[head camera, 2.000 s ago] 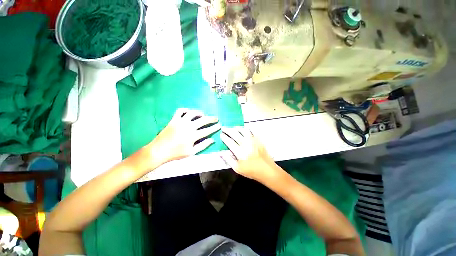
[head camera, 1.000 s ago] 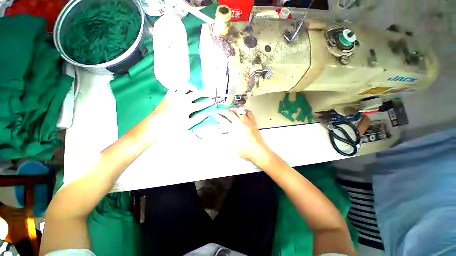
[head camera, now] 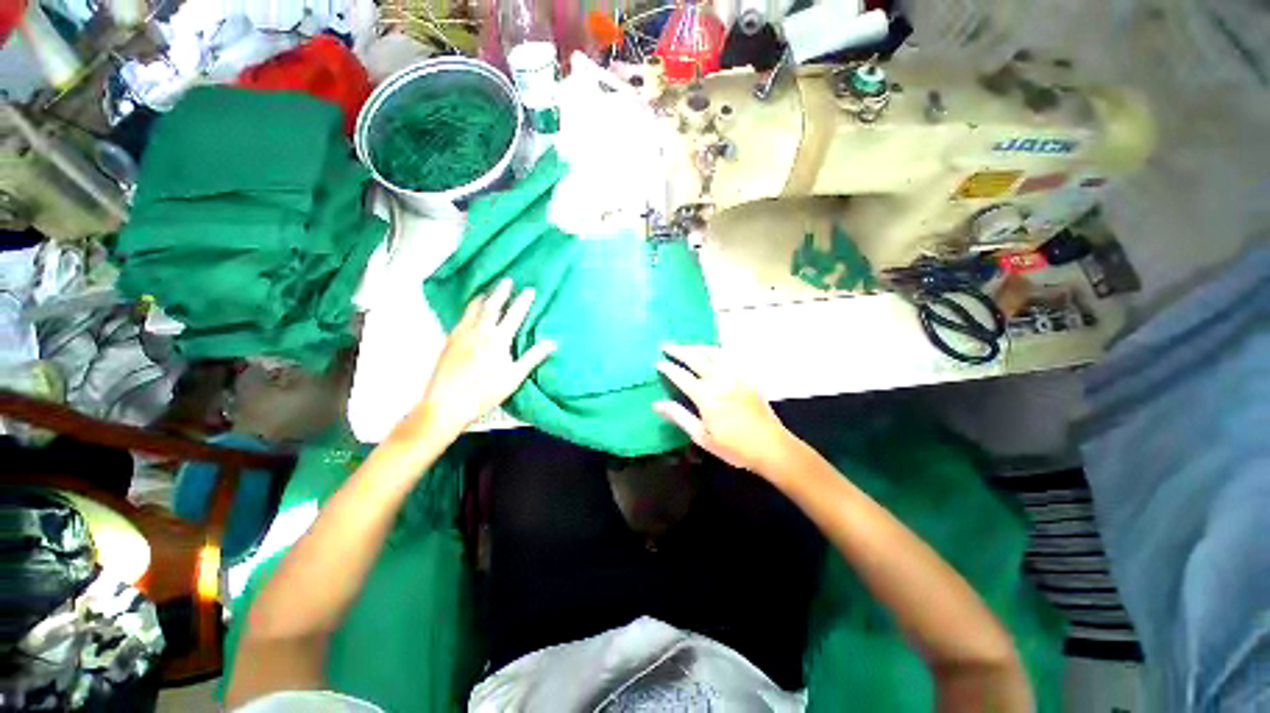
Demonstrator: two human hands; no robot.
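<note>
A green garment panel (head camera: 613, 327) lies bunched on the white machine table, its far part at the presser foot (head camera: 669, 223) and its near edge hanging a little over the table's front. My left hand (head camera: 481, 359) rests on the panel's left side with fingers spread. My right hand (head camera: 724, 404) touches the panel's right edge, fingers apart. The cream sewing machine (head camera: 891, 146) with blue JACK lettering stands beyond the hands. Bright glare hides the needle and the left end of the head.
A stack of cut green panels (head camera: 230, 209) and a metal pot of green strips (head camera: 443, 132) are at left. Small green tabs (head camera: 833, 261) and black-handled scissors (head camera: 961, 323) lie right. A wooden chair (head camera: 216, 515) is at lower left; blue-grey cloth (head camera: 1198, 474) hangs at right.
The panel has turned and bunched, and its near edge has come towards me. My hands have moved apart, away from the presser foot. The view has shifted and shows more of the left and back.
</note>
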